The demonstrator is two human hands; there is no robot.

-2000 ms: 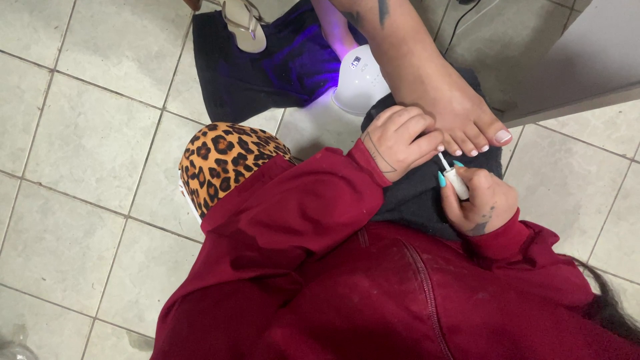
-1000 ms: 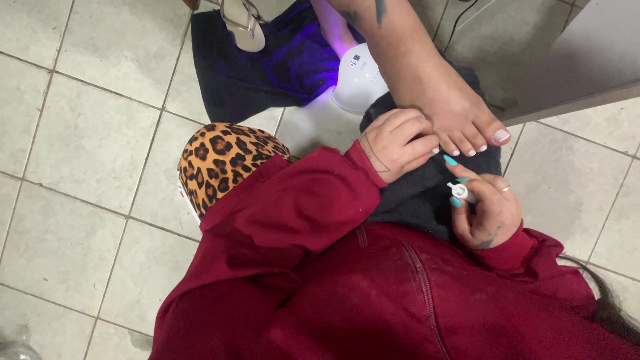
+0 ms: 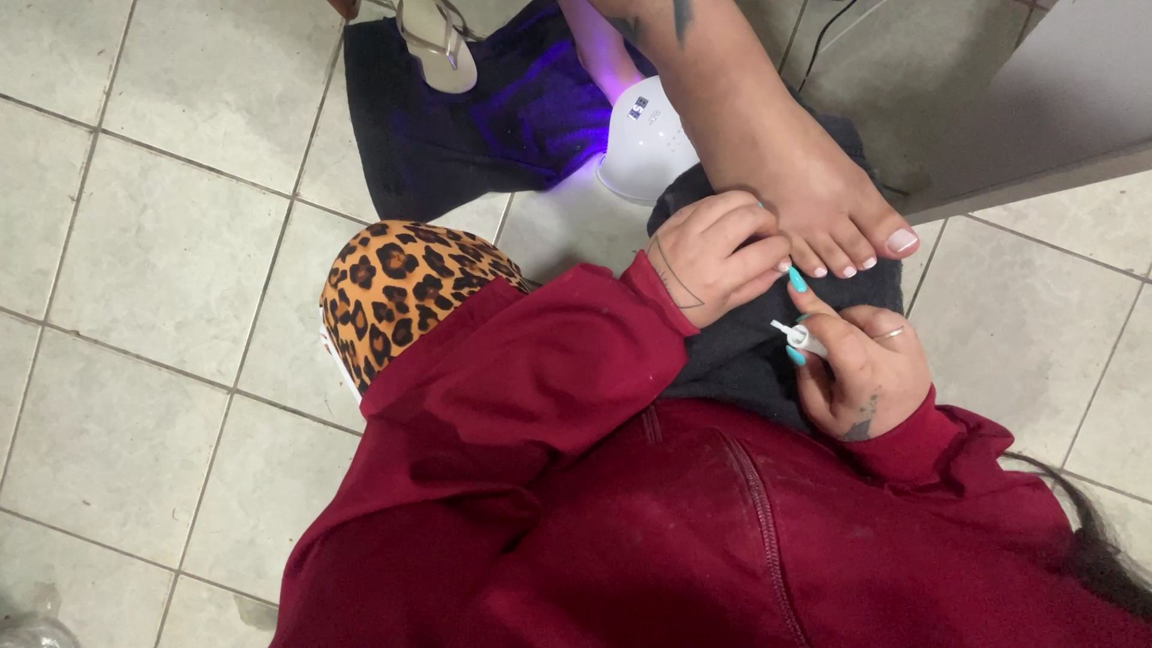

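My left hand [image 3: 727, 259] is at the outer edge of another person's bare foot [image 3: 792, 171], its fingers closed around the little toe. The toenails that show are painted pale, and the big toenail [image 3: 901, 240] is pale pink with a white tip. Between the thumb and curled fingers of my right hand [image 3: 859, 360] is a white nail polish cap with its brush [image 3: 803, 337], the bristles pointing up and left. My right index fingertip, with a turquoise nail, is at the little toe beside my left fingertips. Under the foot lies a dark towel [image 3: 738, 360].
A white nail lamp [image 3: 650, 148] glows violet by the person's other foot [image 3: 605, 49], on a dark cloth [image 3: 405, 144]. A pale flip-flop [image 3: 445, 63] lies on that cloth. A leopard-print cover [image 3: 405, 288] is left of my sleeve, a grey panel [image 3: 1035, 117] at right.
The brush has moved away from the toes. My right index finger has come up to the little toe. My left hand has stayed by the outer toes.
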